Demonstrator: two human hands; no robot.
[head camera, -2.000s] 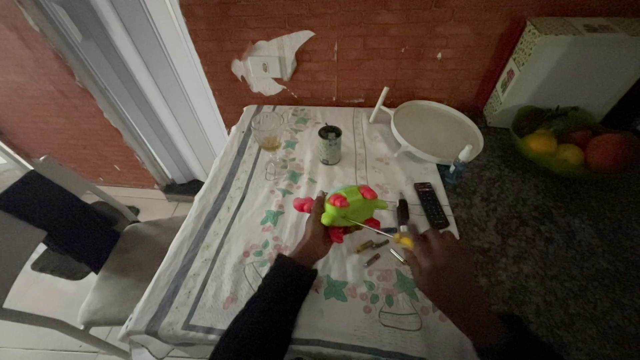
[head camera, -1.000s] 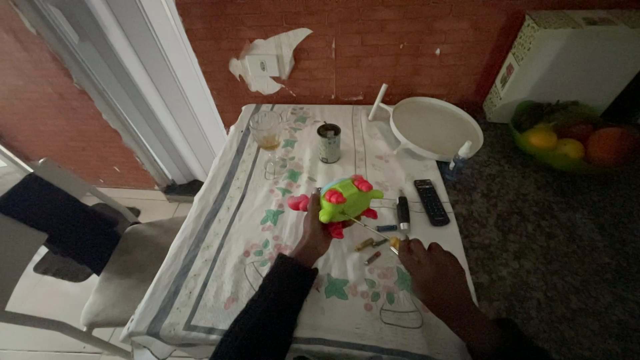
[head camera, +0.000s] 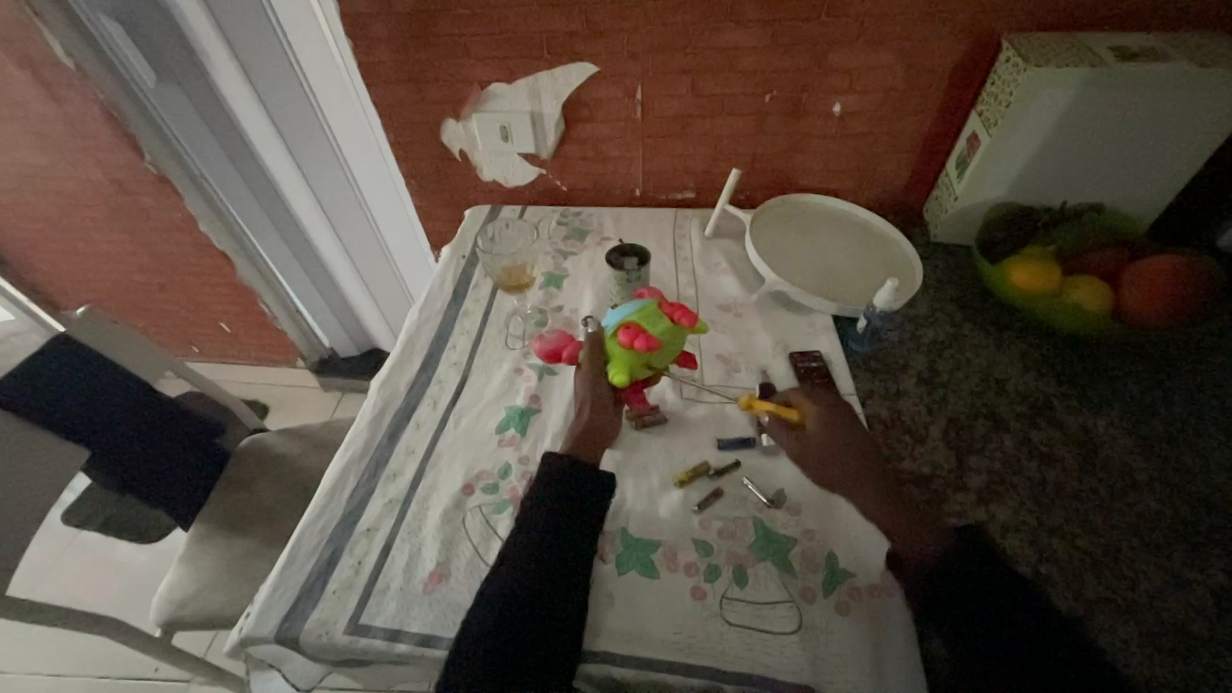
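My left hand (head camera: 597, 404) grips a green, pink and blue plastic toy (head camera: 643, 346) above the middle of the table. A screwdriver with a yellow handle (head camera: 770, 408) is in my right hand (head camera: 828, 443), and its thin shaft reaches left to the toy's underside. Whether the tip sits in a screw cannot be told. Below the tool lie several batteries (head camera: 691, 474) and a small metal item (head camera: 758, 493). A blue battery (head camera: 735, 444) is near my right fingers. Behind that hand is a black remote control (head camera: 810, 368), partly covered.
A stemmed glass with amber liquid (head camera: 510, 260) and an open tin can (head camera: 628, 269) stand behind the toy. Further right are a round white tray (head camera: 833, 252), a spray bottle (head camera: 874, 313) and a green fruit bowl (head camera: 1049, 308). A chair (head camera: 260, 510) stands left of the table.
The toy has turned and tipped in my left hand, showing more of its blue part. My right hand still holds the screwdriver, now nearer the remote control and covering part of it.
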